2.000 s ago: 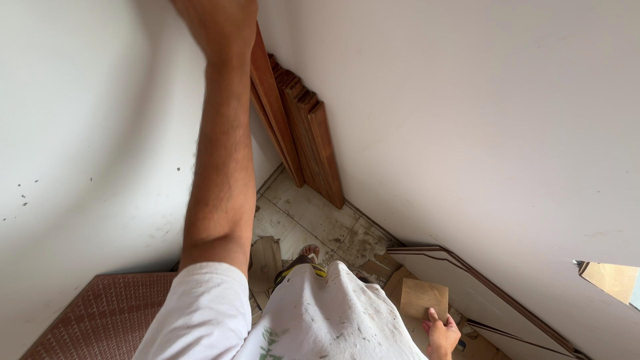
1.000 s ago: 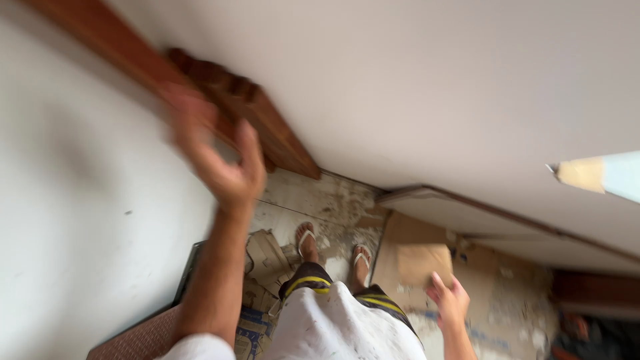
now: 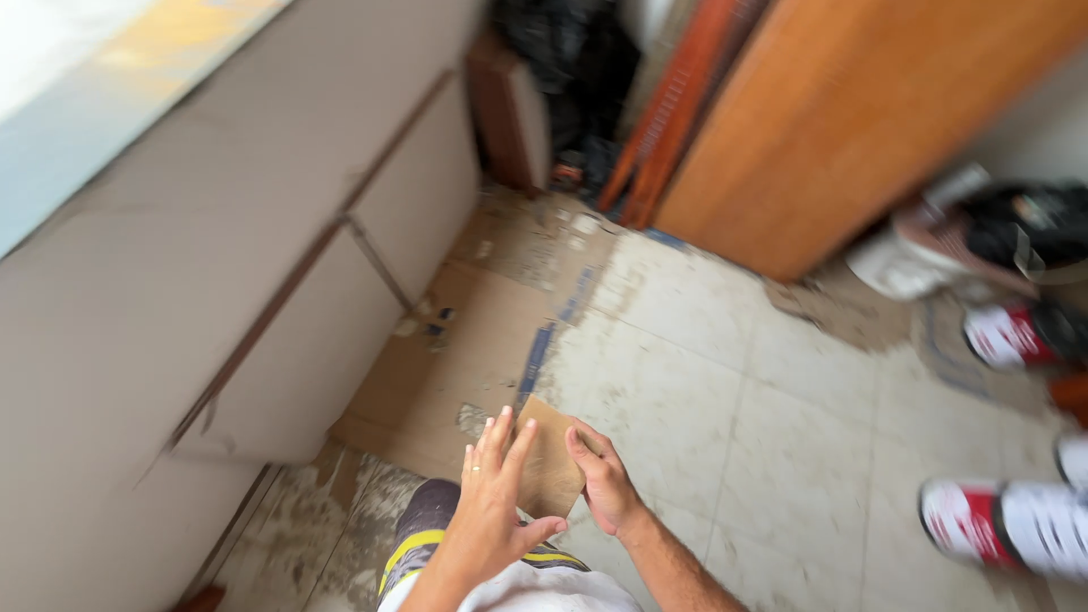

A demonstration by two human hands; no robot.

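A tan, flat rectangular sheet, perhaps sandpaper, is at the lower middle, in front of my shirt. My right hand grips its right edge, with the thumb on the near face. Spread over the left side of the sheet is my left hand, which wears a ring; its fingertips lie at or just over the surface. Whether the left hand presses on the sheet cannot be told.
A wooden panel leans at the upper right beside reddish wood strips. Cans stand at the right. Cardboard covers floor tiles along the left wall. A black plastic bag lies at the back.
My left hand has come from the wood at the wall to the sheet in my right hand. The view has turned far to the right.
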